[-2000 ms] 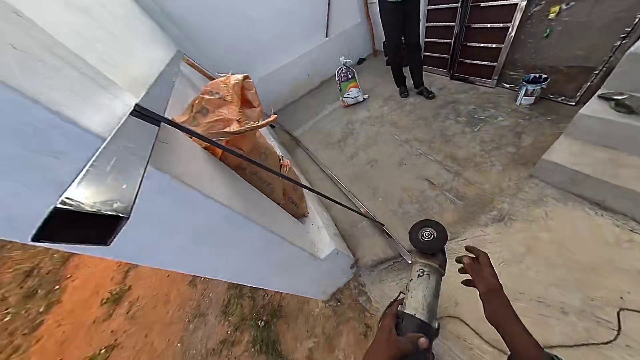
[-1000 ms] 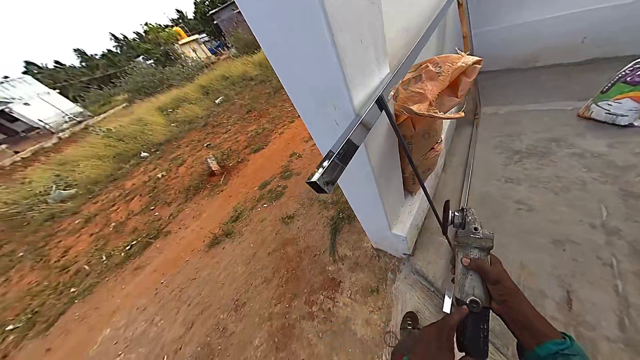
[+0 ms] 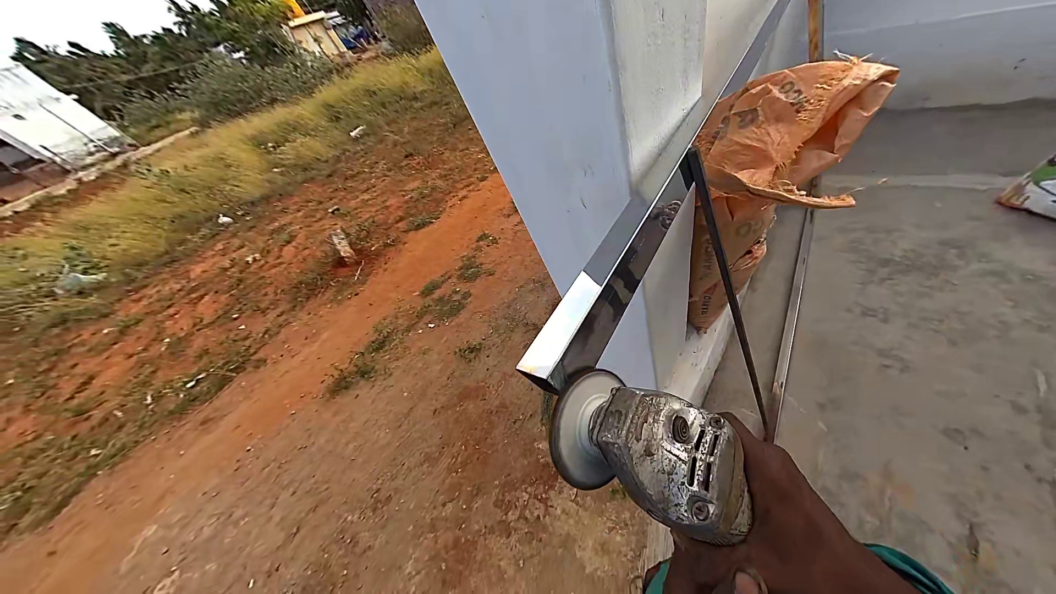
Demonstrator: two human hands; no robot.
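A worn metal angle grinder [image 3: 681, 462] is held in both my hands, low in the view. My right hand [image 3: 796, 511] wraps round its right side. Partly hidden below the grinder body, my left hand [image 3: 700, 568] is against its underside. The grinder's disc [image 3: 584, 429] is at the open lower end of a shiny square steel tube [image 3: 615, 289]; whether they touch cannot be told. The tube slants up along a white pillar. From the tube a thin dark metal bar [image 3: 730, 289] runs down to beside my right hand.
An orange woven sack [image 3: 742, 165] stands behind the bar, beside the white pillar [image 3: 553, 107]. A long thin metal strip [image 3: 794, 322] lies along the concrete floor [image 3: 932, 330]. Part of another bag [image 3: 1035, 188] shows at the right edge. Reddish bare earth [image 3: 330, 396] is at the left.
Two seconds ago my right hand was off the grinder with its fingers apart; now it grips it. The grinder has come to the tube's open end. The view has swung left.
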